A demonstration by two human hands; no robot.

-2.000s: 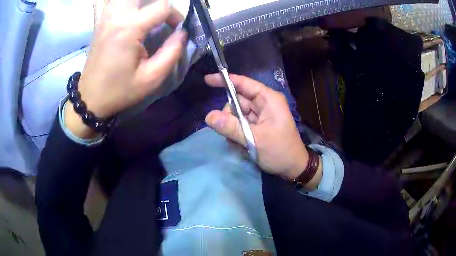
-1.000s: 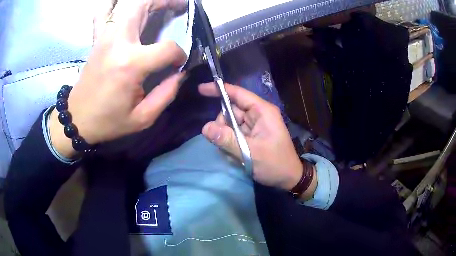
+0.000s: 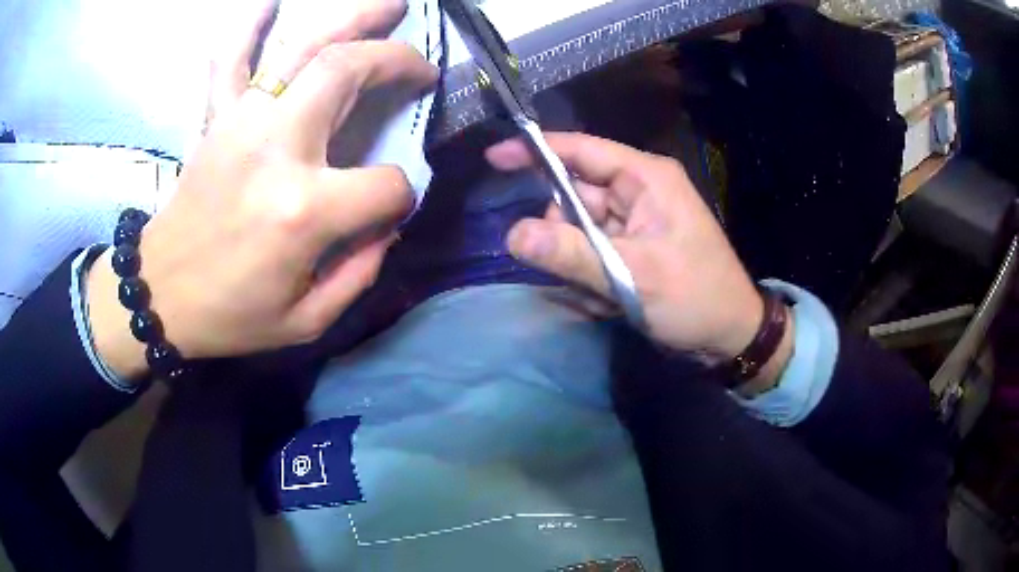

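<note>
A pale blue-white garment panel [image 3: 89, 101] lies over the table on the left, with a dark stitched line across it. My left hand [image 3: 296, 190], with a ring and a black bead bracelet, holds the panel's edge, a dark line running down it near the fingertips. My right hand [image 3: 648, 229] holds long silver shears [image 3: 575, 212], pointing up and to the left beside that edge. The shears' dark blades reach the top of the picture, where their tips are cut off. I cannot tell whether the blades touch the cloth.
The table edge, a grey band with ruler marks [image 3: 637, 45], curves across the top. Dark cloth [image 3: 799, 168] hangs at the right, beside a wooden rack with white boxes [image 3: 925, 112]. A metal bar [image 3: 983, 324] stands at the far right. My light blue-green shirt front is below.
The shears and my right hand have moved right, away from the cloth edge. My left hand has shifted slightly down, and more of the panel's edge shows beside its fingers.
</note>
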